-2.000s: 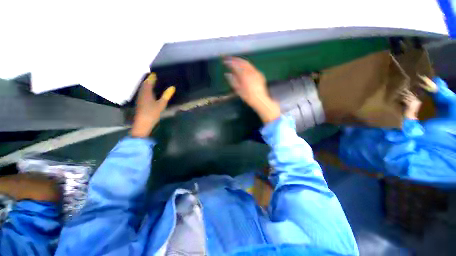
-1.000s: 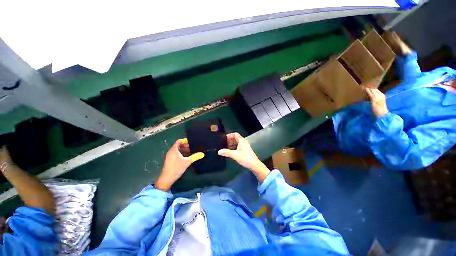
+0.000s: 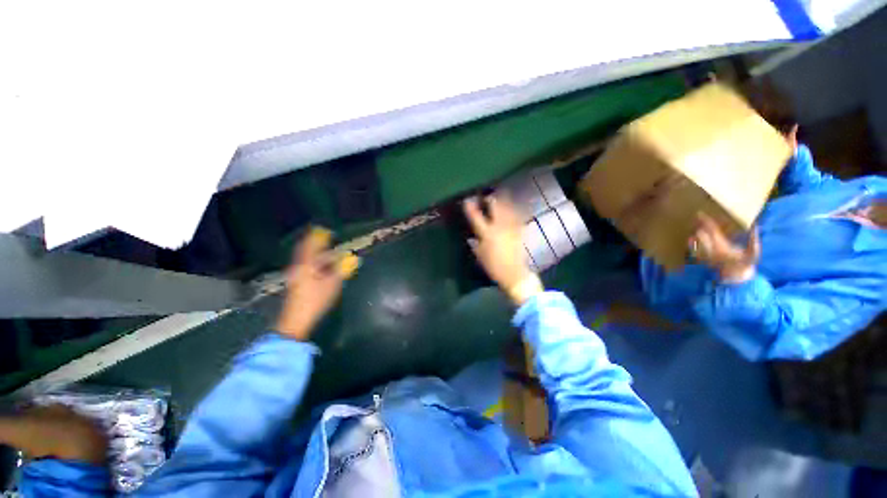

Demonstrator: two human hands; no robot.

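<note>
My right hand (image 3: 498, 236) lies at the left side of the stack of closed dark-grey boxes (image 3: 552, 222); the fingers are blurred and I cannot tell whether they hold a box. My left hand (image 3: 316, 285), with yellow finger cots, is raised near the pale metal rail, thumb and fingers apart, with nothing in it. Dark boxes (image 3: 355, 199) show dimly on the green conveyor beyond the rail, partly hidden by the white shelf.
A worker at right holds a large brown carton (image 3: 686, 170) close to the stack. The white overhead shelf (image 3: 340, 78) covers the top. A neighbour's arm and a bag of white cables (image 3: 136, 438) are at lower left. A brown carton (image 3: 525, 399) stands below the bench.
The black box that both hands held in front of me is gone from there. My right hand has moved right to the stack, my left hand up and left. The worker's carton is lifted and turned.
</note>
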